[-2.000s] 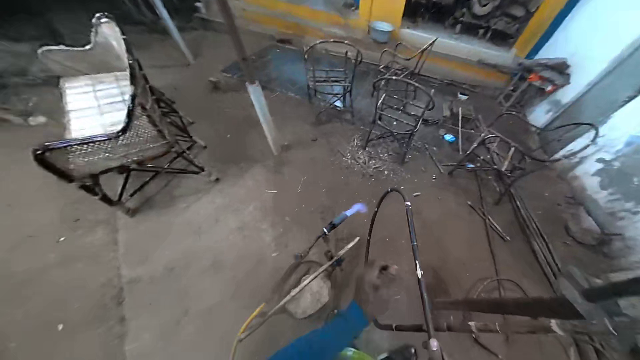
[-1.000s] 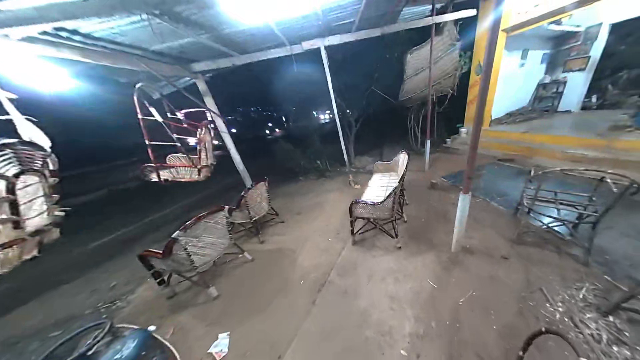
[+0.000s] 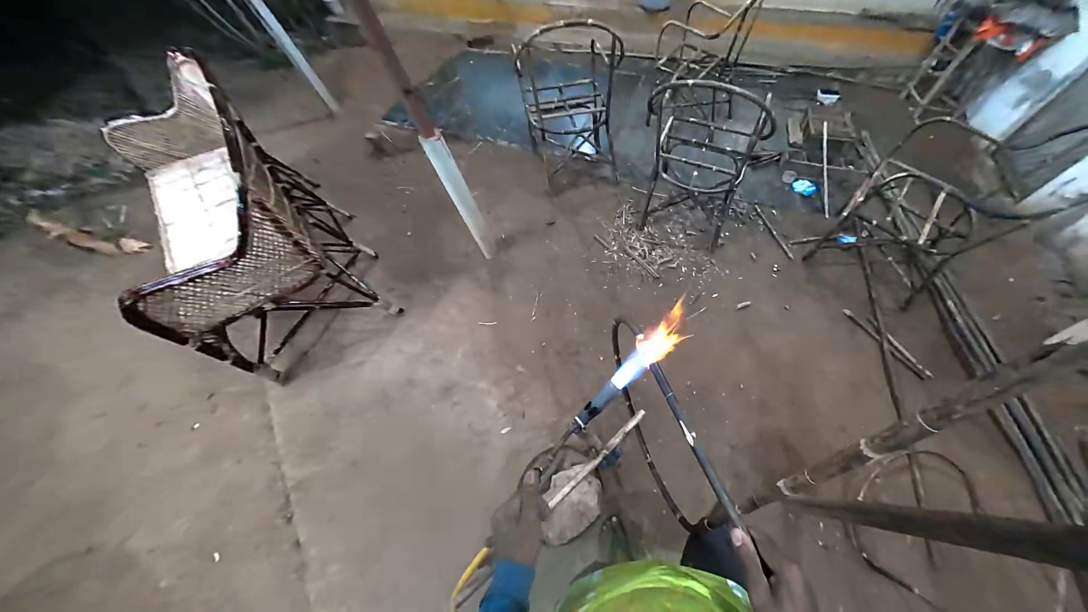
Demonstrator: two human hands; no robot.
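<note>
My left hand (image 3: 520, 517), below a blue sleeve, is closed around the rear of a lit gas torch (image 3: 597, 405) joined to a yellow hose (image 3: 469, 578). The torch points up and right, and its flame (image 3: 659, 342) meets the upper bend of a dark cane pole (image 3: 690, 433). At the bottom, my right hand (image 3: 769, 571) grips the lower end of that bent pole; some fingers are cut off by the frame edge. Close to my left hand, a light stick (image 3: 597, 459) lies across a stone (image 3: 574, 507). Yellow-green cloth (image 3: 650, 588) shows between the hands.
A woven cane settee (image 3: 229, 280) stands at left, beside a roof post (image 3: 455, 191). Cane chair frames (image 3: 712, 153) stand ahead near shavings (image 3: 659, 242). Thick poles (image 3: 926, 425) cross at right, with long canes (image 3: 1003, 374) lying on the ground beyond.
The view swung left and came back. Two seconds ago the blue-sleeved hand was right of the torch, by the bent cane; now it is at the torch. The flame now touches the cane and has an orange tip.
</note>
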